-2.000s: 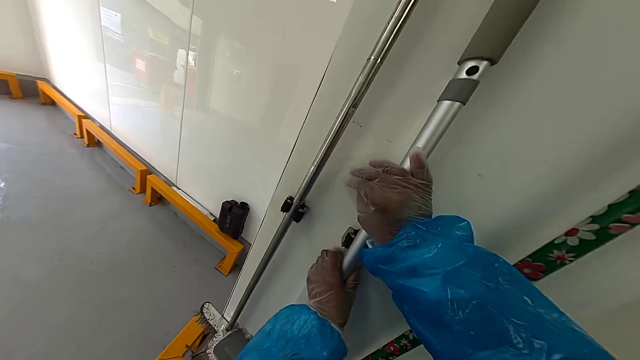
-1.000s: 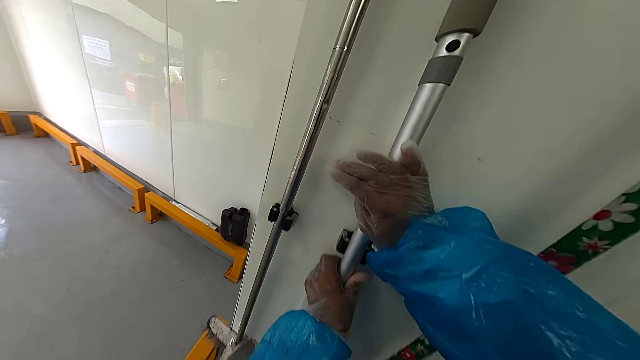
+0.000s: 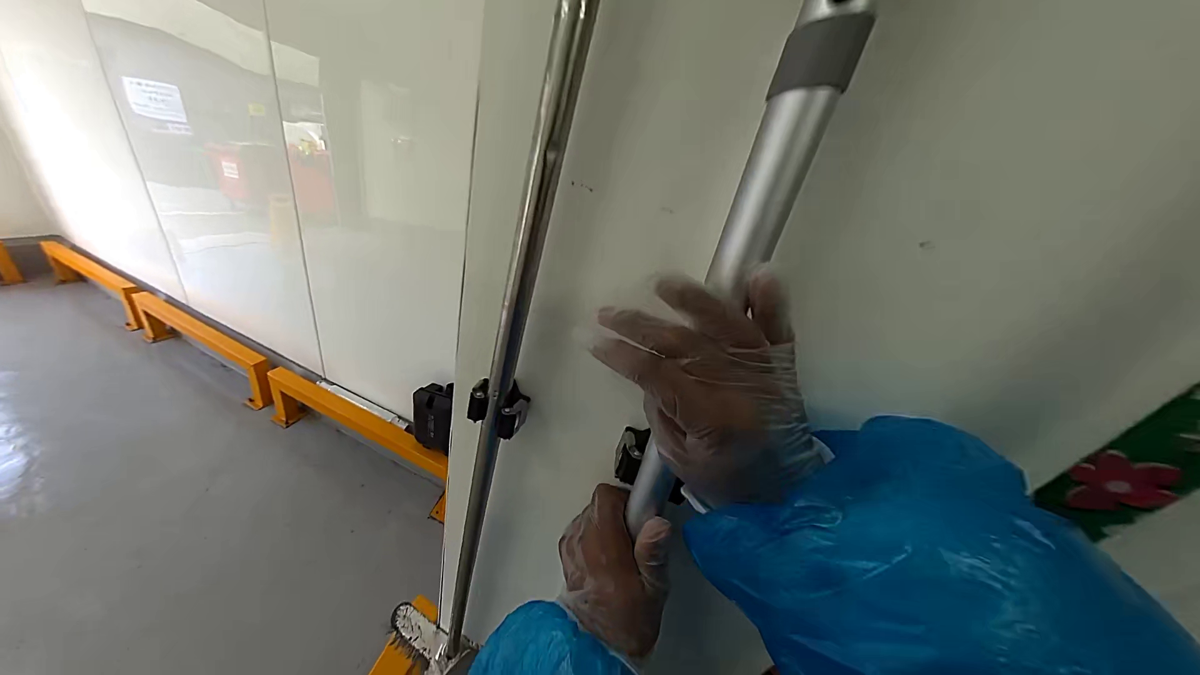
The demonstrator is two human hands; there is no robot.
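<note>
A metal pole [image 3: 771, 178] with a grey collar slants down across a pale wall panel. Low on it, my left hand [image 3: 614, 567], in a clear plastic glove, is wrapped around the tube. Above, my right hand [image 3: 722, 384], gloved too and somewhat blurred, lies over the pole with its fingers spread to the left. A black wall clip [image 3: 633, 455] shows beside the pole between my hands, partly hidden. To the left, a thinner steel pole [image 3: 525, 253] passes through another black clip [image 3: 499, 408]. Blue plastic sleeves cover both arms.
Yellow floor barriers [image 3: 202, 337] run along the glossy white wall at left, above a grey floor [image 3: 187, 553]. A black object [image 3: 432, 417] sits by the nearest barrier. A brush head [image 3: 417, 633] is at the thin pole's foot. A flowered green strip [image 3: 1125, 473] crosses the panel at right.
My left hand stays around the lower pole and my right hand stays over it with spread fingers. The view has shifted somewhat, and less of the pole's upper end shows.
</note>
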